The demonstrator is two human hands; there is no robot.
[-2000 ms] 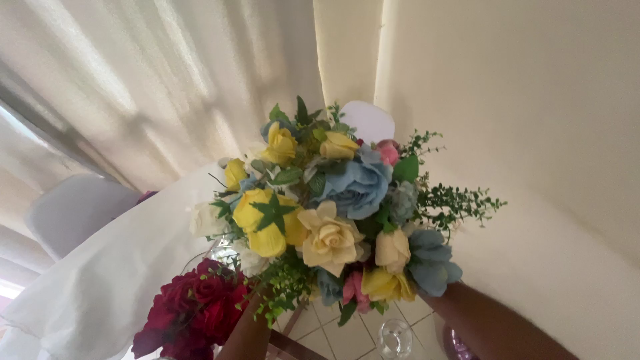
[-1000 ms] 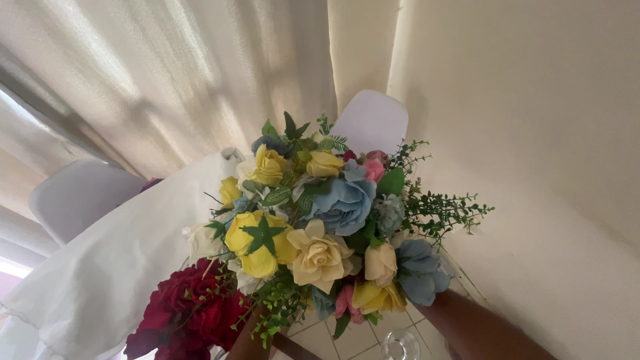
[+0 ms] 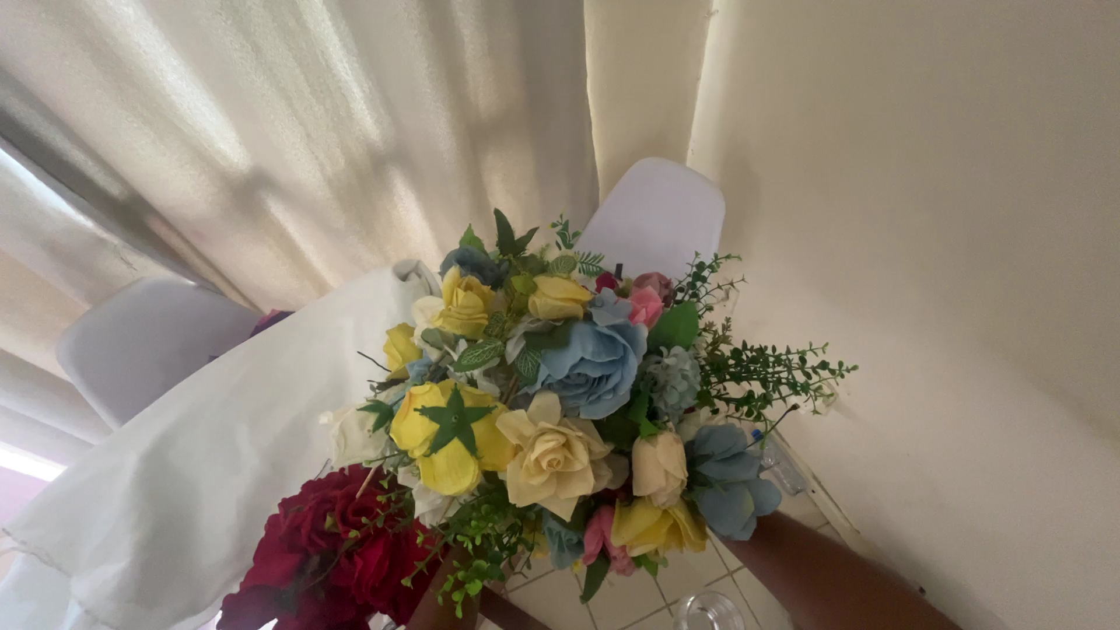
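A large arrangement of artificial flowers [image 3: 560, 394] fills the middle of the view, with yellow, cream, blue and pink blooms and green sprigs. My forearms reach under it from the bottom edge, one at each side. Both my hands are hidden behind the blooms, so their grip cannot be seen. A bunch of red artificial roses [image 3: 337, 556] is at the lower left, close against the left forearm and the arrangement's leaves.
A table with a white cloth [image 3: 201, 429] stands on the left. One white chair [image 3: 661, 214] is behind the flowers, another [image 3: 153, 341] beyond the table. Curtains [image 3: 350, 122] hang behind; a wall [image 3: 927, 219] is at right. A clear glass [image 3: 707, 610] shows low down over floor tiles.
The view has shifted, and more of the white chair behind the flowers shows than two seconds ago. The arrangement stays above my forearms.
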